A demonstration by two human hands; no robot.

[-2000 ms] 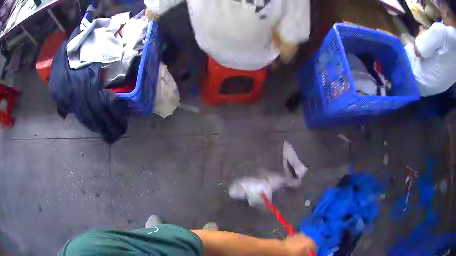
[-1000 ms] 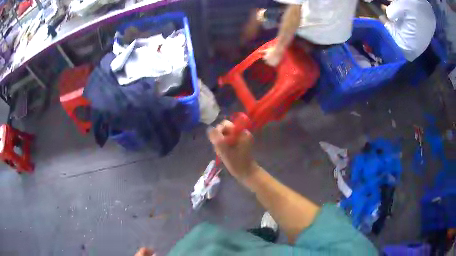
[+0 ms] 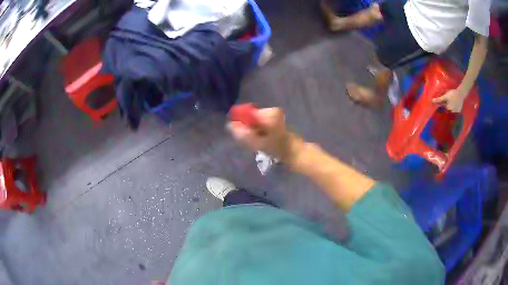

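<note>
My right hand (image 3: 264, 131), blurred, reaches in from the right and is closed around the red broom pole (image 3: 244, 115), seen nearly end-on. The small white broom head (image 3: 264, 162) shows just below my hand, low over the grey floor; most of the pole is hidden by the hand. A tiny skin-coloured sliver at the bottom edge may be my left hand (image 3: 159, 283); its state cannot be made out. Pale specks of litter (image 3: 150, 214) lie on the floor to the left.
Dark cloth (image 3: 178, 64) hangs over a blue crate (image 3: 259, 25). Red stools stand at the left (image 3: 89, 75) and far left (image 3: 21, 183). At the right a person holds a tilted red stool (image 3: 409, 131); a bare foot (image 3: 365, 94) shows nearby. A blue crate (image 3: 454, 211) stands lower right.
The view has swung left and down. The person with the red stool is now farther right, and the blue waste heap is out of clear view. My right hand still grips the pole.
</note>
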